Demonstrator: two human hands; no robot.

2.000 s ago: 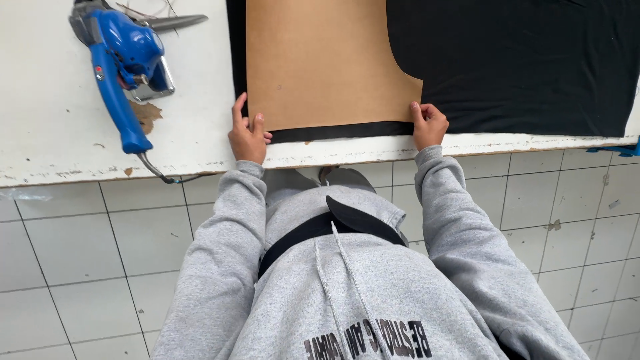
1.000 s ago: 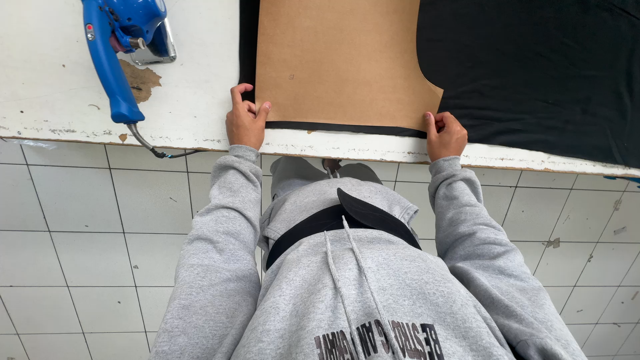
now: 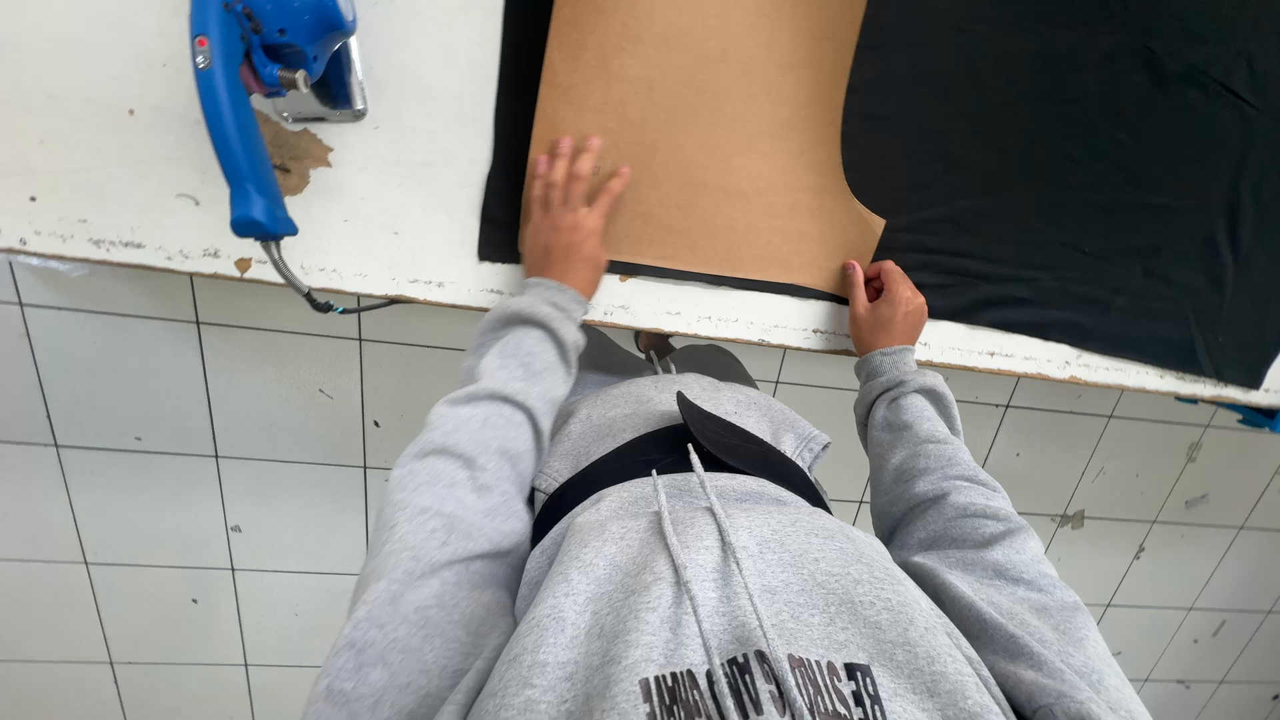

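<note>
A brown paper garment pattern (image 3: 700,130) lies on black fabric (image 3: 1050,190) at the front edge of the white table. My left hand (image 3: 572,215) rests with its fingers spread on the pattern's lower left part and holds nothing. At the pattern's lower right corner is my right hand (image 3: 886,300), thumb and curled fingers at the edge of the paper and fabric; whether they pinch both layers is hard to see. A strip of the fabric shows past the pattern's left and lower edges.
A blue electric fabric cutter (image 3: 235,130) stands at the left of the white table (image 3: 400,180), its cable hanging over the front edge. A torn brown scrap (image 3: 295,155) lies beside it. Something blue (image 3: 1250,415) shows under the table's right end.
My left hand has moved from the pattern's lower left corner up onto its surface, and its fingers have opened flat. My right hand stays at the lower right corner.
</note>
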